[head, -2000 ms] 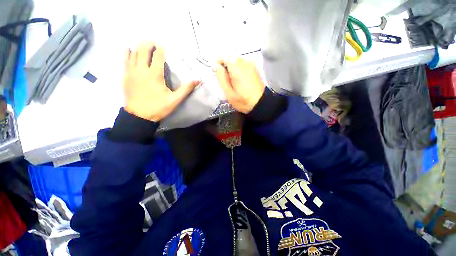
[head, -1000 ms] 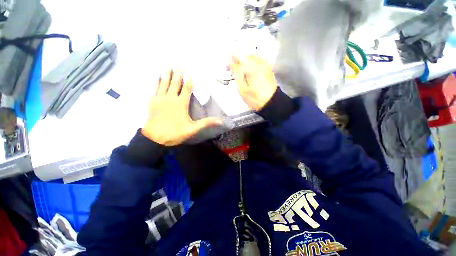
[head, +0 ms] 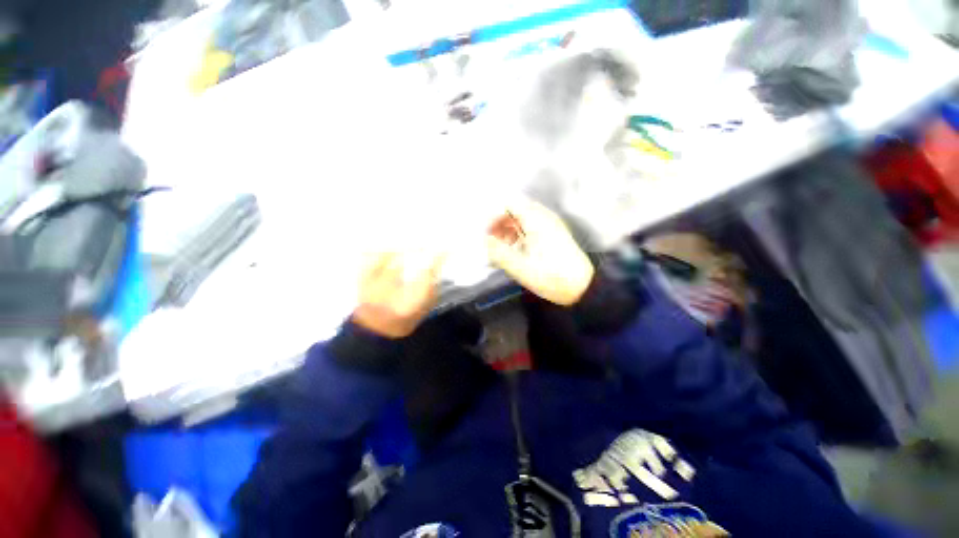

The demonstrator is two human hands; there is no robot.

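Note:
The view is blurred and washed out. My left hand (head: 398, 292) is at the table's front edge, its fingers pointing away from me. My right hand (head: 542, 254) is beside it to the right, fingers curled in. A pale cut piece (head: 463, 269) seems to show between the hands; its outline is lost in glare, and I cannot tell whether either hand grips it. A stack of grey cut pieces (head: 210, 247) lies left of the hands. A grey fabric pile (head: 578, 126) lies beyond and right of my right hand.
Green and yellow scissors (head: 652, 139) lie right of the grey pile. Dark grey pieces (head: 804, 53) are heaped at the far right of the table (head: 726, 173). The sewing machine's blue stripe (head: 505, 29) shows at the back. A blue crate (head: 200, 468) is below the table at left.
The camera view has tilted and shows more of the far table. Both hands are nearer the front edge and closer together. My left hand's fingers are no longer spread flat on the cloth.

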